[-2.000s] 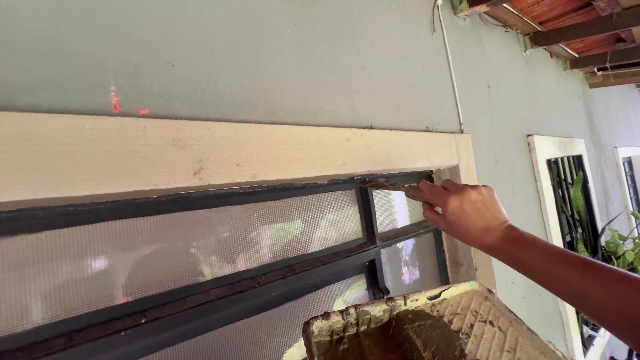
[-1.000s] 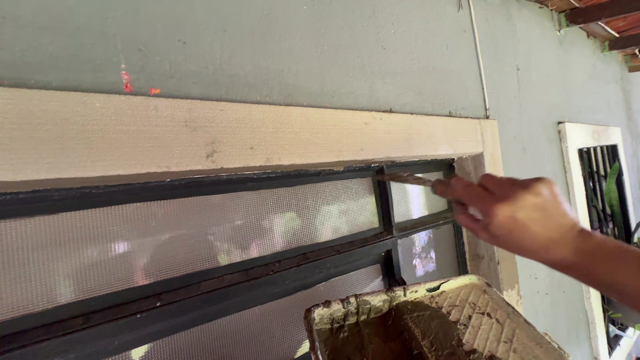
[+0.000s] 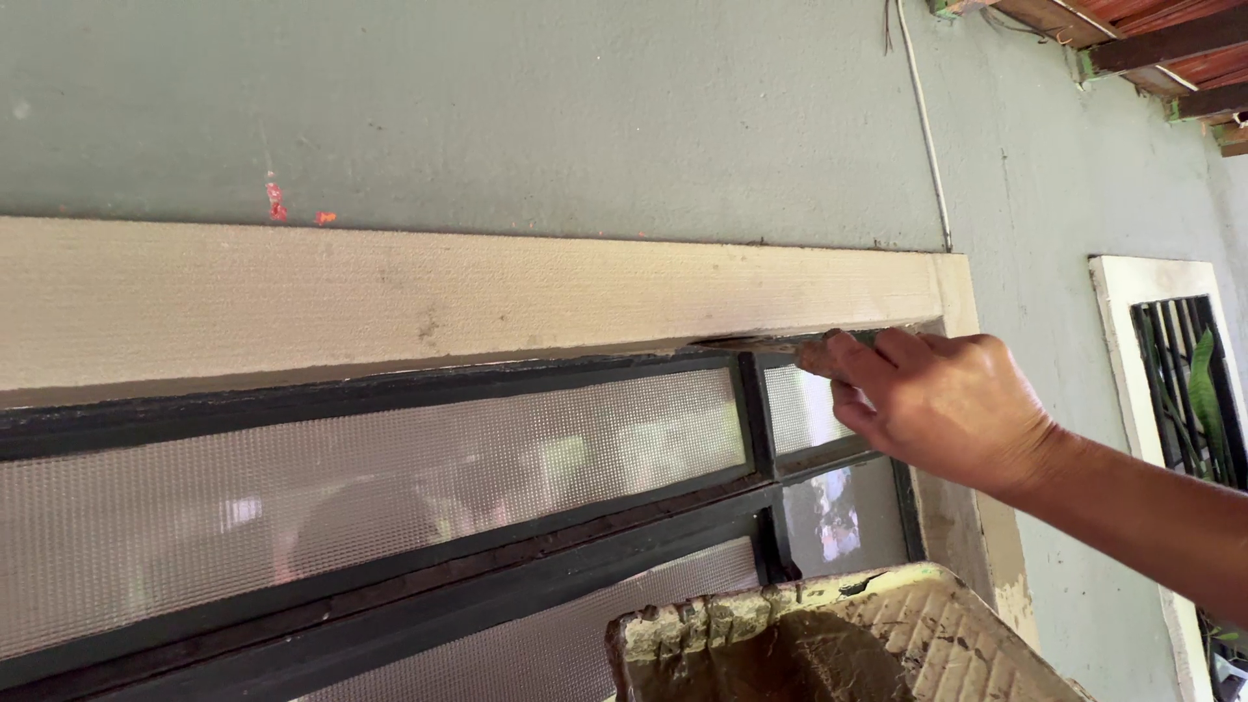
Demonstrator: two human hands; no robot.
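My right hand (image 3: 941, 405) grips a paintbrush (image 3: 770, 346) by its handle, with the bristles pointing left against the underside of the beige lintel trim (image 3: 468, 292), where it meets the top of the dark window frame (image 3: 390, 385). Below the hand, a paint tray (image 3: 838, 634) caked with dried paint is tilted, with brown paint in its well and a ribbed slope on the right. What supports the tray is hidden below the view. My left hand is not in the picture.
Textured glass panes (image 3: 390, 497) fill the window. A thin cable (image 3: 921, 127) runs down the grey-green wall (image 3: 585, 107). Farther right is a second window with a pale surround (image 3: 1121, 341) and dark bars, a plant (image 3: 1206, 390) beside it. Roof beams (image 3: 1170, 49) cross the upper right corner.
The brush has moved from beside the upright window bar up to the edge beneath the lintel trim, with my right hand still around it. The view has also shifted.
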